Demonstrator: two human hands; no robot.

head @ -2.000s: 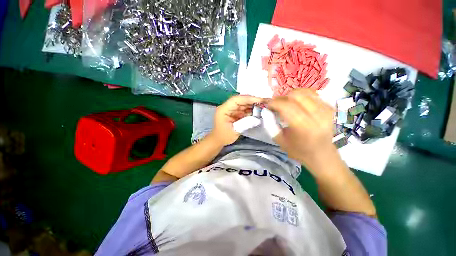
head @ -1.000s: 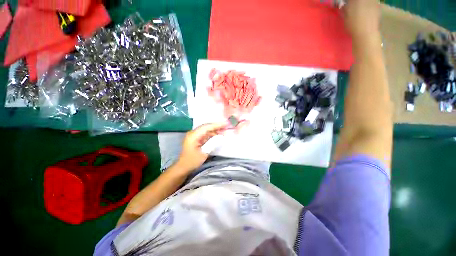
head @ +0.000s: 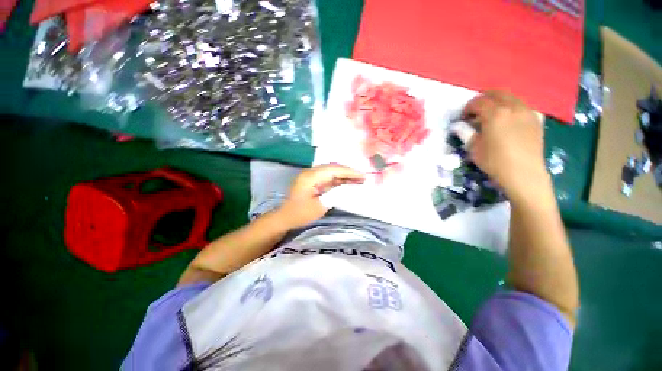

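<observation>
My left hand (head: 312, 194) is at the near left part of the white board (head: 356, 197), fingertips beside a thin red strip (head: 388, 172); blur hides whether they grip it. A small dark piece (head: 378, 161) lies just beyond, below the pile of red strips (head: 388, 116). My right hand (head: 508, 141) is over the pile of dark blocks (head: 468, 190) on the board's right side, fingers bent down into it, a white cot on one digit. Its fingertips are partly hidden, so any held block cannot be made out.
A heap of metal clips (head: 218, 65) lies on clear plastic at left. A red sheet (head: 464, 51) is behind the board, with rows of small pieces at its far edge. Brown cardboard (head: 613, 145) with dark parts is at right. A red stool (head: 138, 217) is on the floor at left.
My right hand has come back from the far edge of the red sheet to the dark pile. My left hand stays near the board's near left edge. The view has shifted and turned.
</observation>
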